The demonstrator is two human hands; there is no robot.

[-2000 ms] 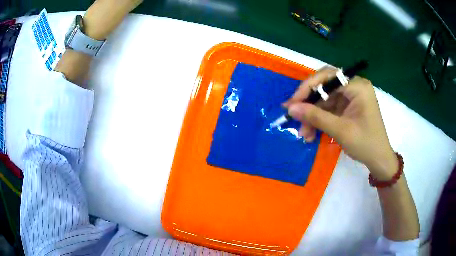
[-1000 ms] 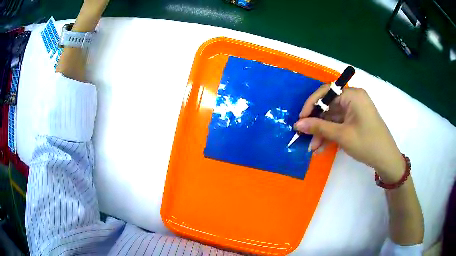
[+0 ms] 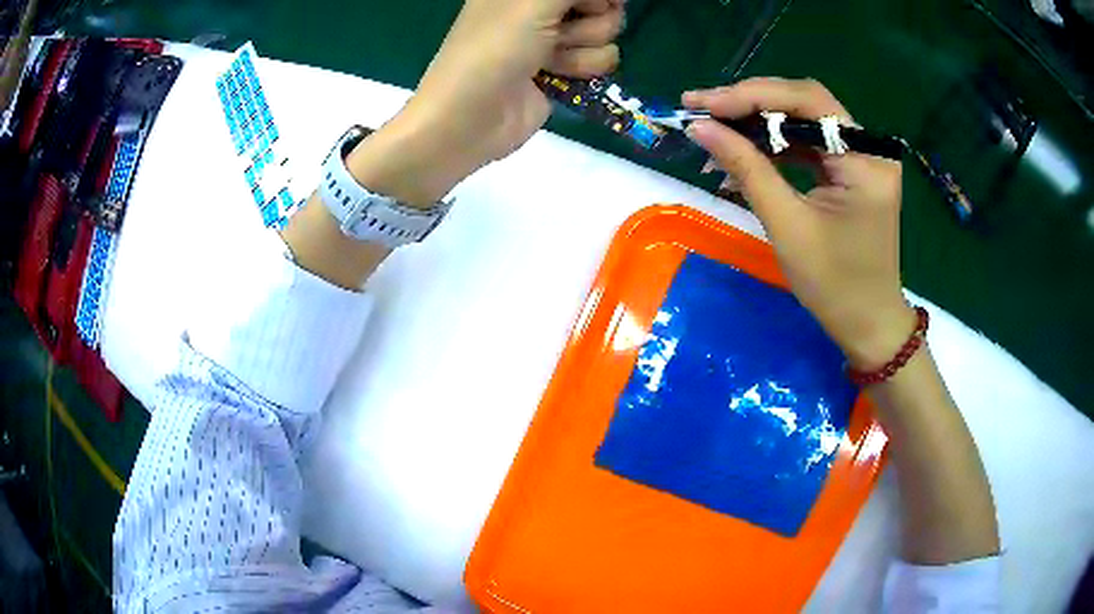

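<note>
My left hand [image 3: 516, 72] is at the top centre, closed around one end of a phone frame; the frame's circuit board end [image 3: 612, 110] shows gold, dark and blue parts. My right hand [image 3: 816, 192] holds a black pen-shaped tool [image 3: 806, 133] with two white bands. Its pale tip is at the blue end of the circuit board; a small piece at the tip is too small to tell. An orange tray [image 3: 540, 528] with a shiny blue sheet [image 3: 708, 414] lies below my hands.
Blue stickers on a sheet [image 3: 247, 114] lie left of my watch. Red holders [image 3: 42, 258] with black parts stand at the far left. Another circuit board end [image 3: 948, 186] and a dark frame [image 3: 1020, 108] lie on the green mat [image 3: 360, 42]. A white surface [image 3: 456, 324] is under the tray.
My right hand with the tool has moved up from the blue sheet to the circuit board. My left hand has come into view with the phone frame. The tray appears lower and further right.
</note>
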